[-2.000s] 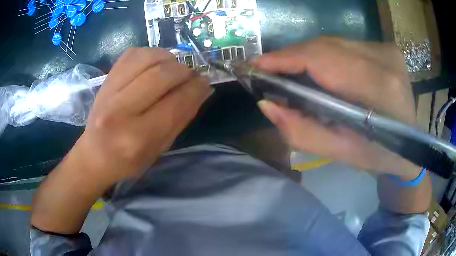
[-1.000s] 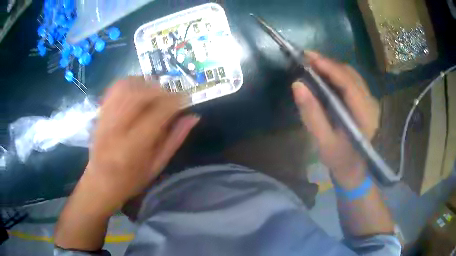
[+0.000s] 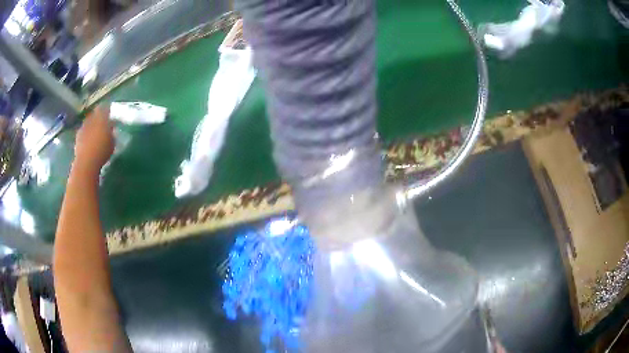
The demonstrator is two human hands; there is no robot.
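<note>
My left hand [image 3: 95, 136] is stretched out over the green conveyor at the upper left, small and blurred. A white flat piece [image 3: 139, 113], perhaps a housing, lies right beside its fingers, with clear plastic below; whether the hand grips it is unclear. At the bottom right edge, a fingertip of my right hand [image 3: 498, 344] shows beside the thin metal tip of the soldering iron [image 3: 488, 327]; the rest is cut off. The pile of blue discs [image 3: 268, 279] lies on the dark bench, partly behind the clear extractor hood.
The grey ribbed hose [image 3: 317, 89] and clear hood [image 3: 407, 289] block the middle. A pale cable [image 3: 481, 89] curves beside them. Bagged white items [image 3: 215, 127] lie on the green conveyor [image 3: 421, 83]. A cardboard tray [image 3: 576, 276] with silvery bits stands at the right.
The view has swung up towards the conveyor. My left hand has moved from the open housing on the bench to the far upper left. My right hand has nearly left the picture.
</note>
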